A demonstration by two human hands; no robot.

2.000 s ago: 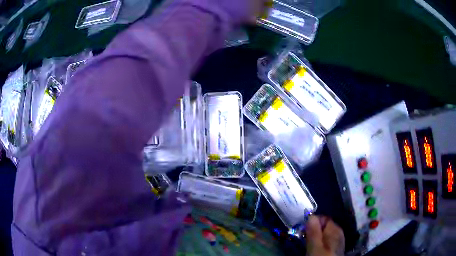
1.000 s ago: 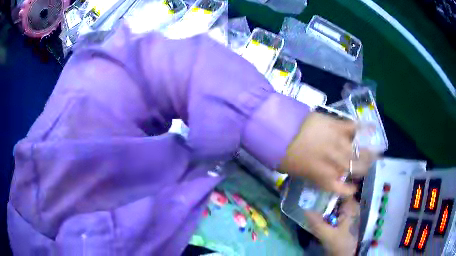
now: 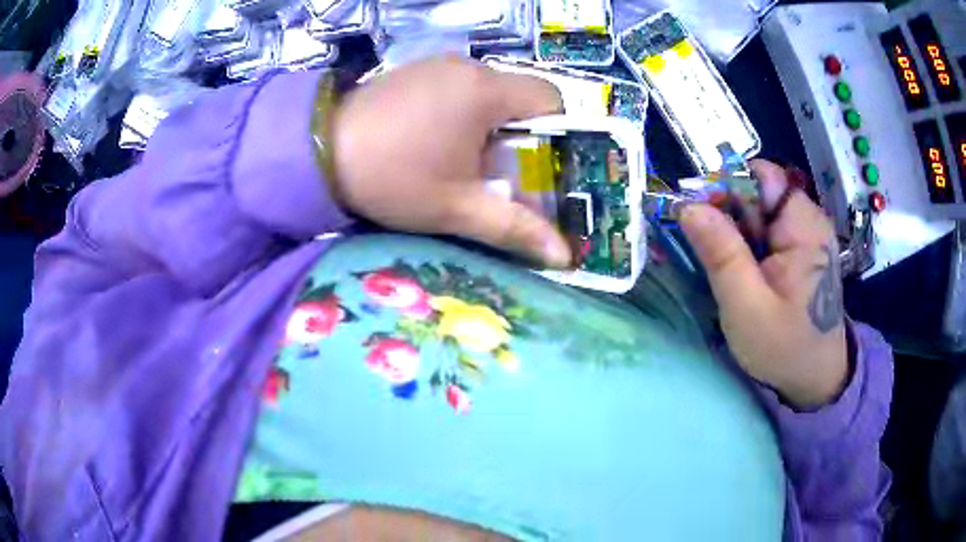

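My left hand (image 3: 424, 159) holds a power bank unit (image 3: 625, 254) by its left part, open face up, above my lap. The unit's green circuit board (image 3: 606, 201) and yellow tape (image 3: 537, 166) show; the hand covers most of its battery. My right hand (image 3: 768, 254) pinches the test lead plugs (image 3: 689, 201) at the unit's right edge. Thin wires run at the plugs. I cannot tell whether a plug is inside the unit's port.
The tester (image 3: 837, 127) with red digital readouts stands at the right. A semi-finished unit (image 3: 694, 95) lies beside it, and another unit (image 3: 573, 26) lies behind the held one. Several bagged units (image 3: 201, 42) lie at the far left, near a pink round object (image 3: 21, 122).
The view has shifted downward. The left arm has drawn back from reaching across, and the unit is now held flat above the lap with its board showing. The right hand shows fully with the plugs.
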